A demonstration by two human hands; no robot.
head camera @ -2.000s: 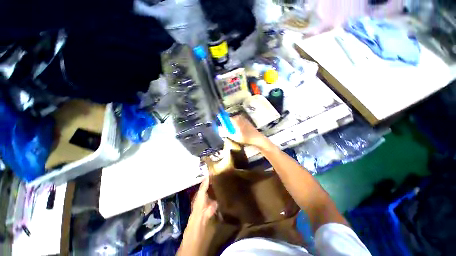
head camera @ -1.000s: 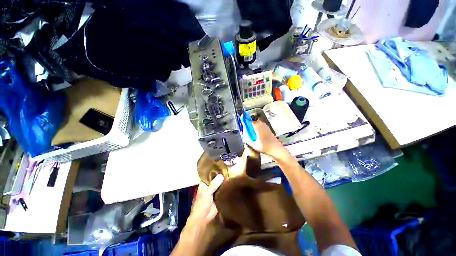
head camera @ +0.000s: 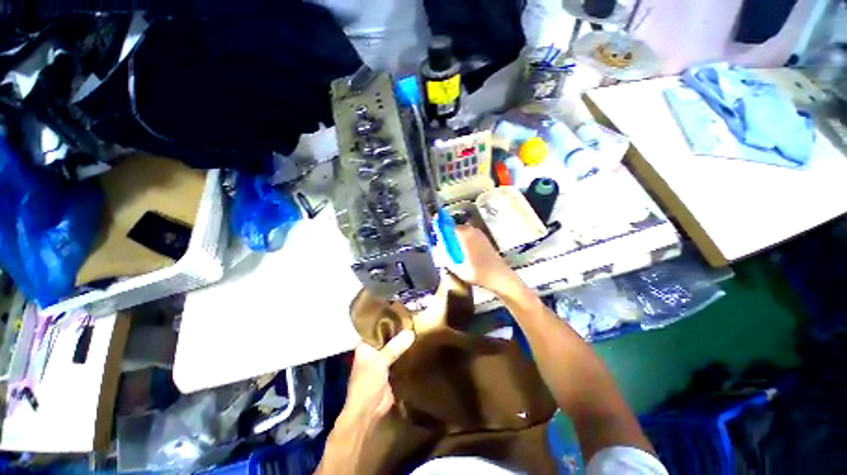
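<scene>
The brown garment [head camera: 469, 376] lies bunched at the near edge of the table and over my lap, with its upper part at the near end of the button-sewing machine [head camera: 379, 186]. My left hand [head camera: 376, 371] grips a folded part of it just below the machine head. My right hand [head camera: 480, 260] is beside the right side of the head, by the blue strip [head camera: 449, 237]; its fingertips are partly hidden and I cannot tell whether they hold anything. The pale button tray [head camera: 511, 219] is right of my right hand. The needle and clamp are too small to make out.
Right of the head are a calculator [head camera: 462, 165], a dark green thread cone [head camera: 541, 197] and a black bottle [head camera: 441, 83]. Dark cloth [head camera: 223, 83] is piled behind left. A white basket [head camera: 200, 250] holds a phone [head camera: 160, 235]. Light blue cloth [head camera: 748, 116] lies on the right table.
Since two seconds ago, my left hand has moved up and gripped the cloth near the machine head. Since one second ago, the view has shifted slightly and both hands look nearly the same.
</scene>
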